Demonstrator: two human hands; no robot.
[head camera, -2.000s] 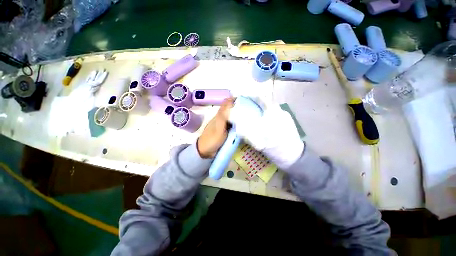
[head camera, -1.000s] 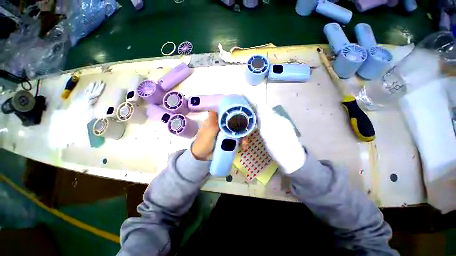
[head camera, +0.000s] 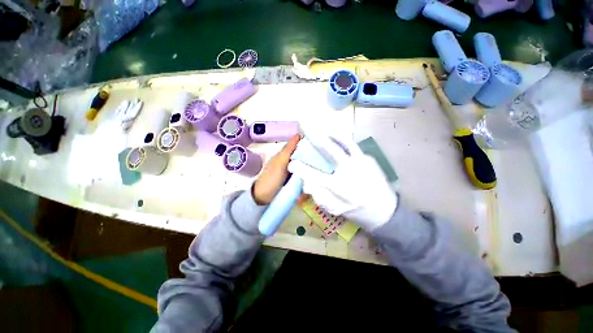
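A light blue handheld fan (head camera: 281, 207) is held above the bench near its front edge, its handle pointing down and left. My bare left hand (head camera: 274, 172) grips it from the left side. My right hand (head camera: 348, 179), in a white glove, lies over the fan head and covers most of it. The grille end is hidden. A yellowish sticker sheet (head camera: 350, 231) with rows of red marks lies under my right hand, partly covered.
Lilac fans (head camera: 276, 131) and cream fans (head camera: 154, 160) lie left. A blue fan (head camera: 387, 95) lies beyond my hands, more blue fans (head camera: 467, 81) back right. A grey-green pad (head camera: 379, 158) and a yellow-black handle (head camera: 475, 159) lie right, a dark motor-like tool (head camera: 37, 129) far left.
The fan has turned from showing its open spoked end and dark window to being tilted with its head covered. My gloved right hand has moved from beside the head onto it.
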